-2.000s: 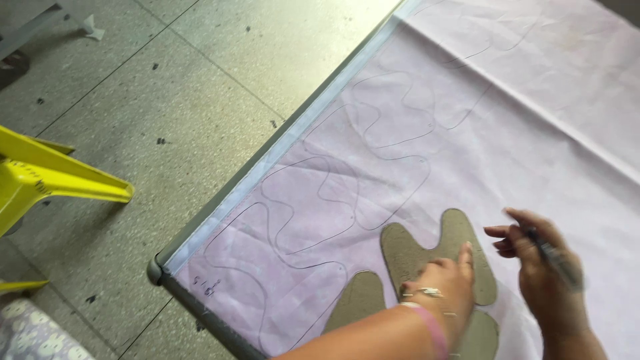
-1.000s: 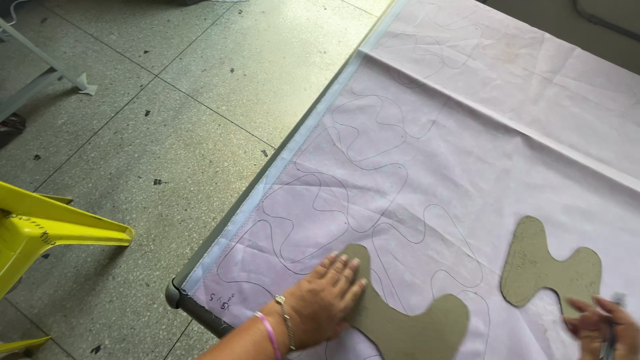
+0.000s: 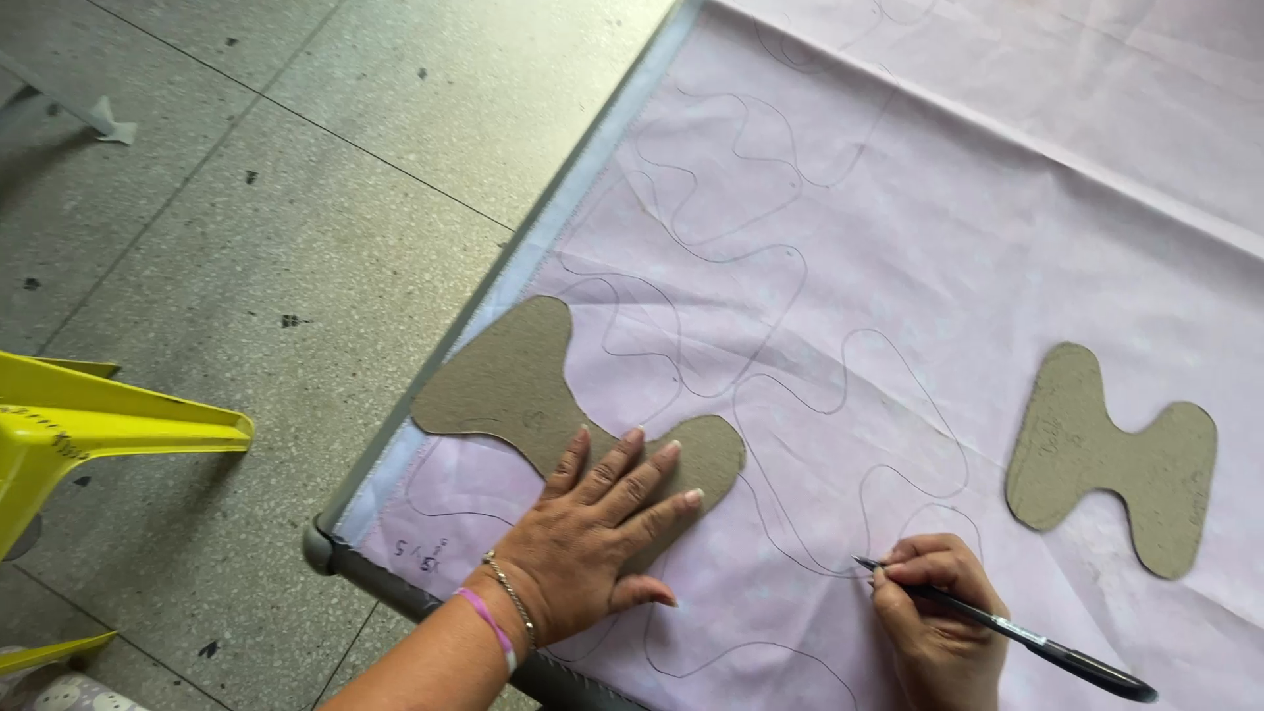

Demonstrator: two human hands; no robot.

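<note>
My left hand (image 3: pixel 602 533) lies flat with spread fingers on a brown cardboard template (image 3: pixel 513 395), near the corner of the table. The template rests on pale lilac fabric (image 3: pixel 948 237) marked with thin curved outlines. In my right hand (image 3: pixel 943 607) is a black pen (image 3: pixel 1027 637), its tip at a drawn line to the right of the template. A second cardboard template (image 3: pixel 1111 459), smaller and bearing writing, lies on the fabric farther right, touched by neither hand.
The table's dark edge (image 3: pixel 553 202) and rounded corner (image 3: pixel 318 545) run along the left of the fabric. A fold ridge crosses the fabric at upper right. Yellow plastic stool legs (image 3: pixel 128 415) stand on the speckled tile floor (image 3: pixel 365 217), and a pale metal leg (image 3: pixel 59 94) is at upper left.
The larger template has moved left toward the table edge, with my left hand on it. My right hand has moved away from the smaller template, over to the drawn lines.
</note>
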